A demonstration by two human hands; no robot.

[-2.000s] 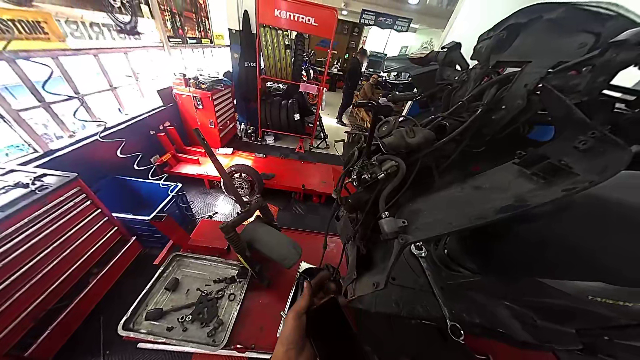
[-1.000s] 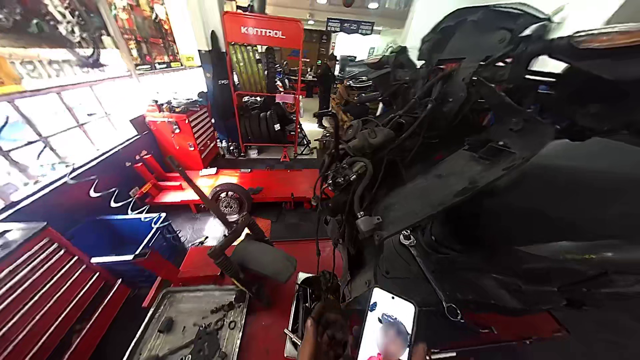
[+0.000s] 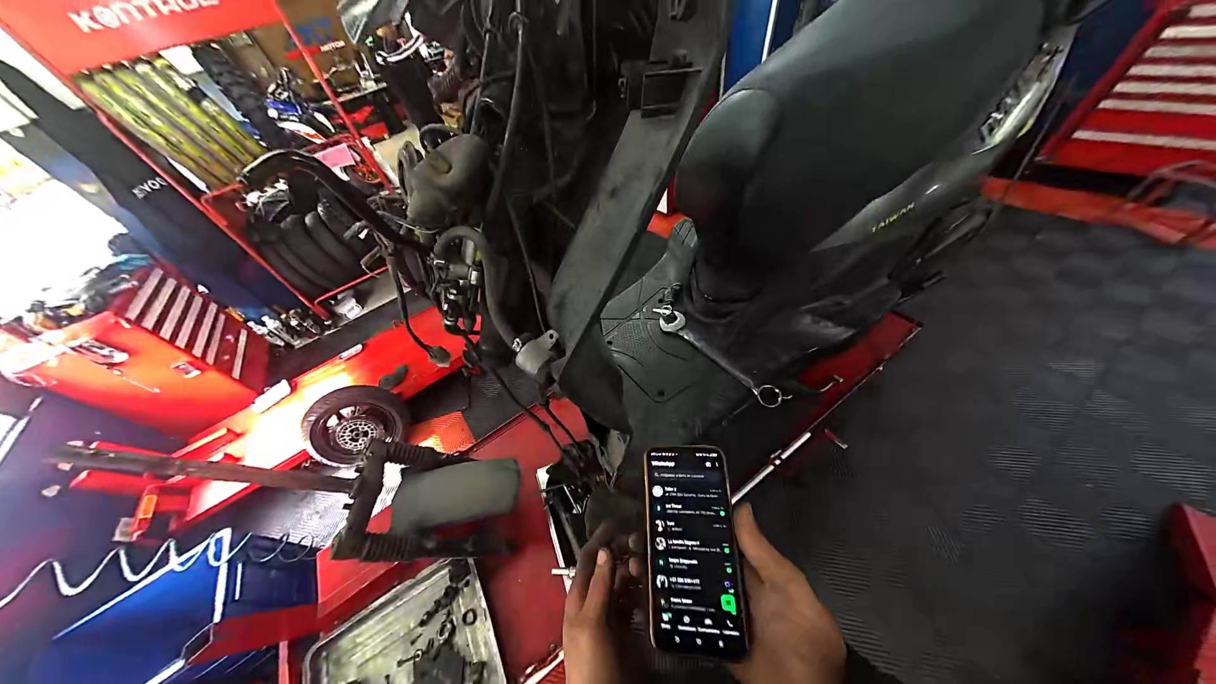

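My right hand (image 3: 784, 608) holds a smartphone (image 3: 698, 551) upright, its lit screen facing me with a dark list on it. Just left of the phone is my left hand (image 3: 591, 608), its fingers near a dark, greasy part (image 3: 613, 508); the phone and shadow partly hide them, so a hold on that part cannot be told. Beyond both hands stands a partly stripped scooter with a black seat (image 3: 855, 95) and hanging cables. A combination wrench (image 3: 722, 361) lies on its footboard (image 3: 646, 356).
A metal tray (image 3: 475, 617) with small dark parts lies at lower left, below a stand with a grey pad (image 3: 456, 496). Farther off are a wheel (image 3: 354, 425) on a red lift, a red tool cabinet (image 3: 142, 361) and a tyre rack (image 3: 313, 237). Black floor tiles (image 3: 1026, 427) are at right.
The phone's screen showed a picture one second ago and now shows a dark list. The view has turned to the right and down, showing the scooter's seat.
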